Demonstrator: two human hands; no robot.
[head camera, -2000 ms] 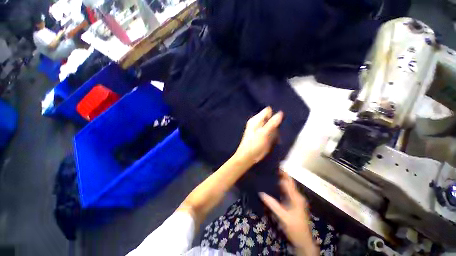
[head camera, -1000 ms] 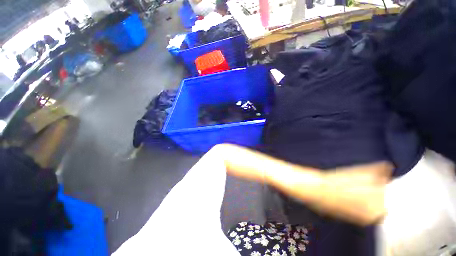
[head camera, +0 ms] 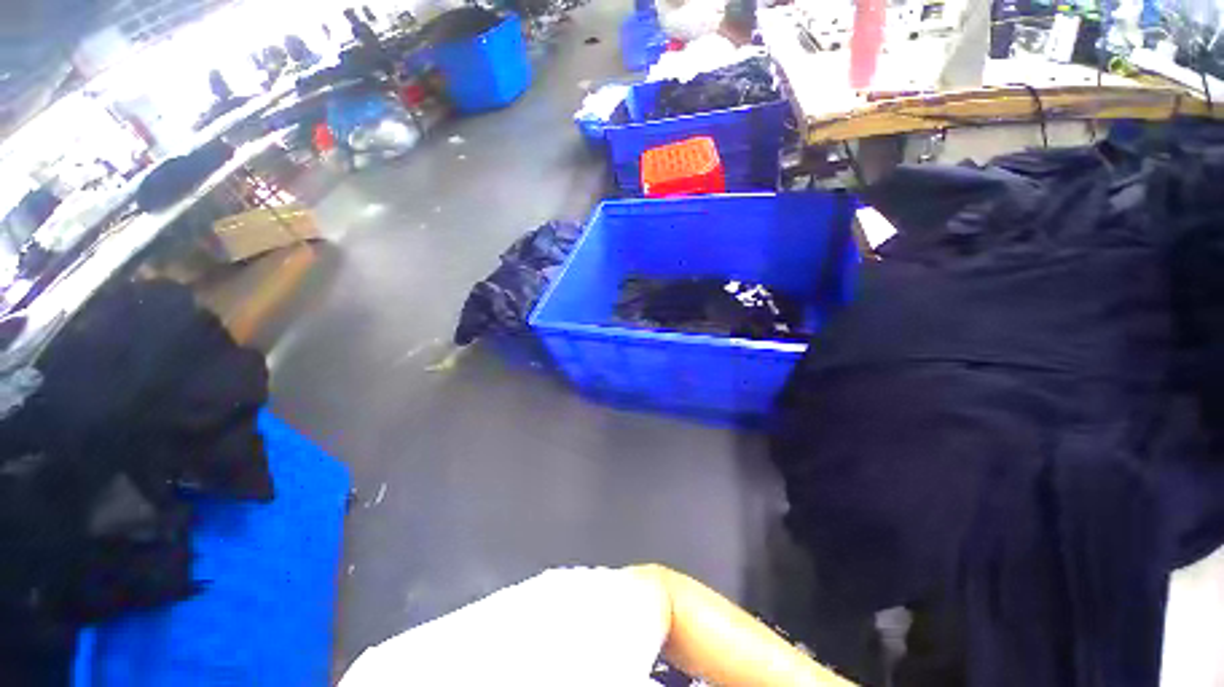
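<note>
The heap of dark navy cloth fills the right side of the view and hangs down from the table. My left forearm, in a white sleeve, enters at the bottom middle and runs toward the lower right. My left hand is cut off by the bottom edge. My right hand is out of the picture. A small strip of the white machine table shows at the lower right edge.
A blue crate with dark cloth inside stands left of the heap. Behind it are a red basket and another blue crate. A dark bag lies on the grey floor. At left, dark cloth lies over a blue crate.
The view has swung left, away from the sewing machine. The navy heap and crates now sit further right. My hands, both visible two seconds ago on the navy cloth, have left the picture.
</note>
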